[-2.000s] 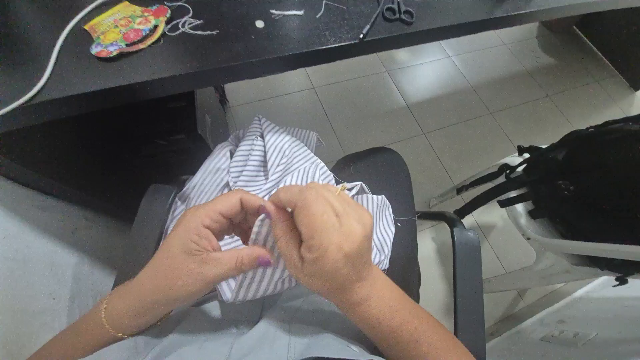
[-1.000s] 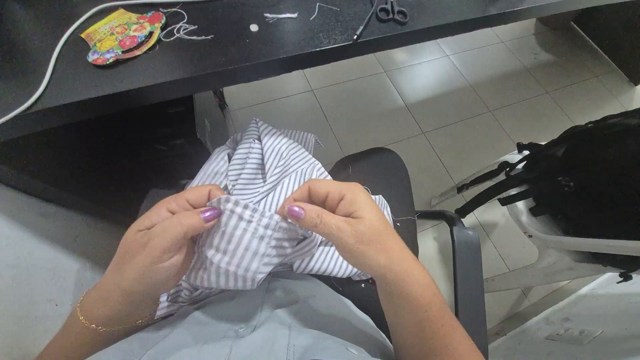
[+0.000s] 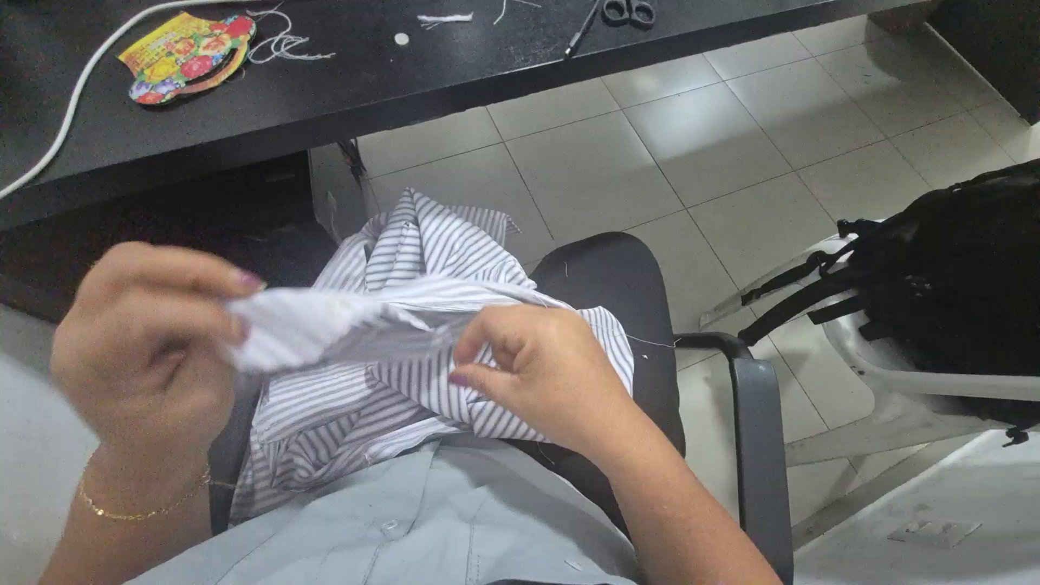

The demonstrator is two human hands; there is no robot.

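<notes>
A grey-and-white striped cloth lies bunched across my lap and the chair seat. My left hand, blurred, pinches one edge of it between thumb and fingers and holds it raised at the left. Near the middle, my right hand has its thumb and index finger close together at the raised part of the cloth. Whether anything small, such as a needle, is between those fingertips is too blurred to tell. A loose thread trails from the cloth toward the armrest.
On the black desk are black-handled scissors, thread scraps, a small white disc, a colourful floral card and a white cable. The chair armrest is at right, beyond it a white plastic chair with a black backpack.
My left hand has moved left, drawing the cloth edge out with it. The hands are farther apart than a second ago, when both held the cloth near the middle.
</notes>
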